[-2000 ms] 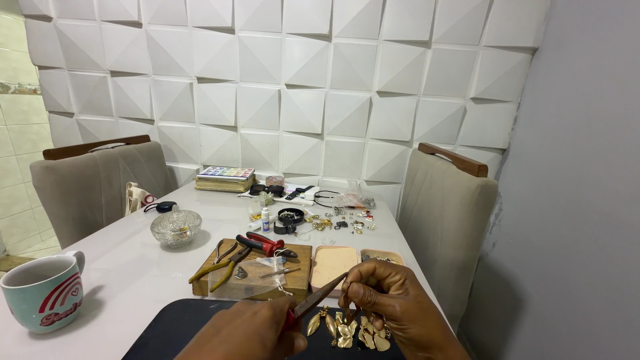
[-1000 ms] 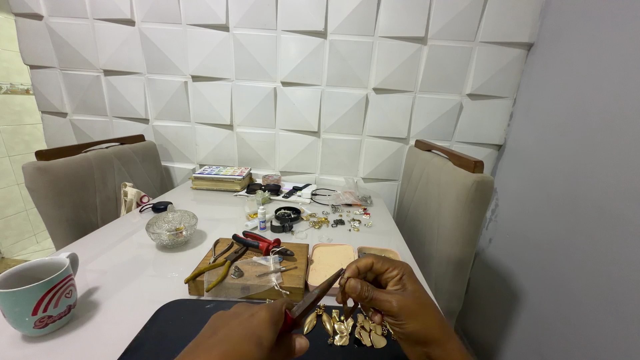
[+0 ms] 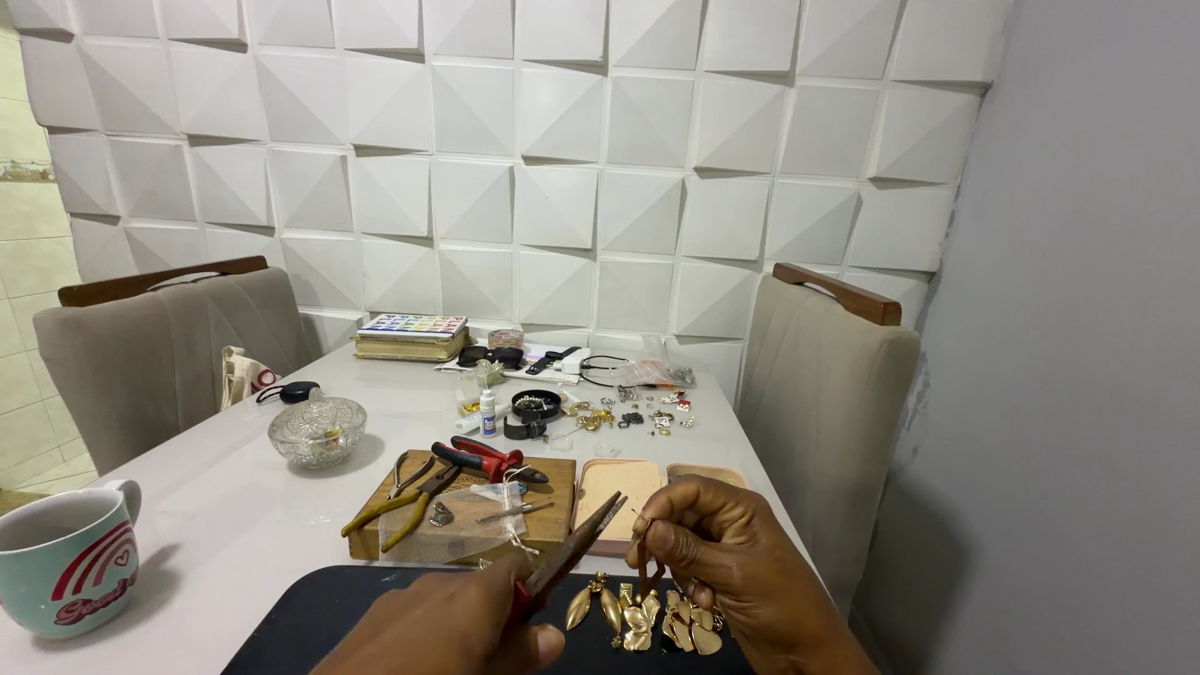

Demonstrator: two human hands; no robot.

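My left hand grips red-handled long-nose pliers, whose jaws point up and to the right with their tips slightly apart. Close to those tips, my right hand pinches a small piece of jewelry with a thin wire between thumb and fingertips; a dark angular part hangs below the fingers. Under both hands lies a black mat. On it are gold leaf-shaped earrings, a crumpled-looking gold piece and a cluster of flat gold pieces. The right hand partly hides the mat's right side.
A wooden block holds yellow-handled pliers, red-handled cutters and a mesh pouch. Beside it lies an open pink case. A mug and glass bowl stand left. Findings, a glue bottle and books sit behind.
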